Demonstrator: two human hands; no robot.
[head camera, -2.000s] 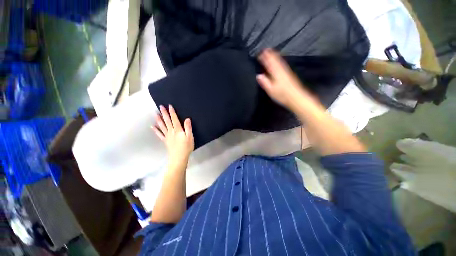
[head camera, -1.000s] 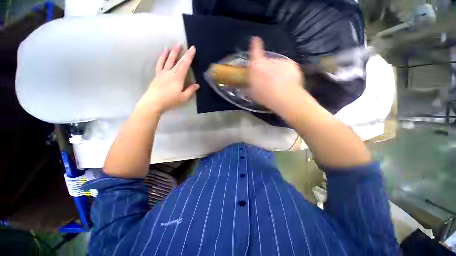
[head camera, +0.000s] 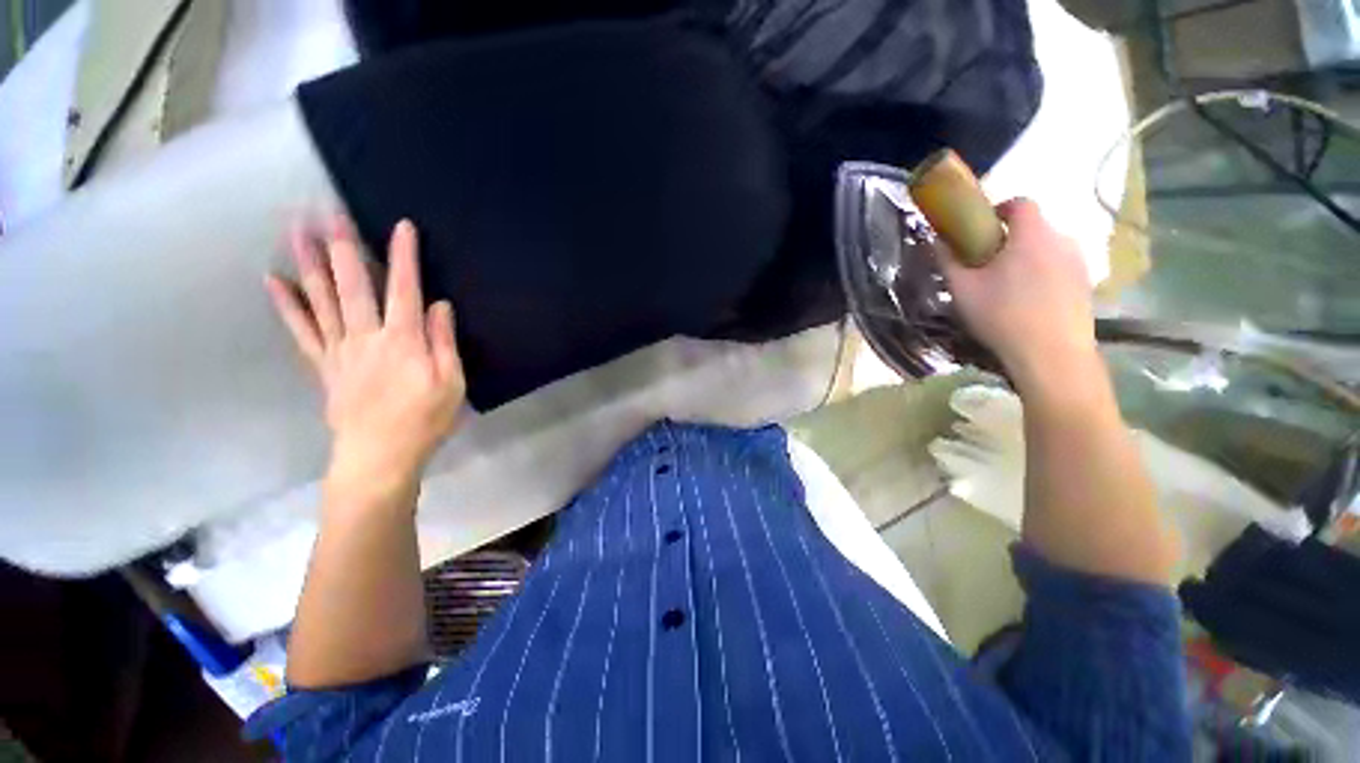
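Observation:
A black garment lies over the padded arm, its matt lining (head camera: 567, 194) pulled flat and its sheer, shiny layer (head camera: 895, 60) gathered at the upper right. My right hand (head camera: 1022, 291) grips the tan wooden handle of the steam iron (head camera: 895, 276), whose silver shell is at the right end of the cloth, tilted. Whether it touches the cloth I cannot tell. My left hand (head camera: 385, 358) lies with spread fingers across the left edge of the lining, partly on the white padded arm (head camera: 134, 343). It holds nothing.
The white ironing table cover (head camera: 1081, 119) shows behind the garment. A pale hose (head camera: 1283, 102) curves at the upper right, and another line runs right from the iron. A pale cloth or bag (head camera: 984, 447) and dark cloth (head camera: 1268, 596) lie at the lower right. A blue frame part (head camera: 202, 641) is below the arm.
The iron was on the flat lining a second ago; it has moved right, off that part, in my right hand. My left hand remains at the lining's left edge. The view has turned.

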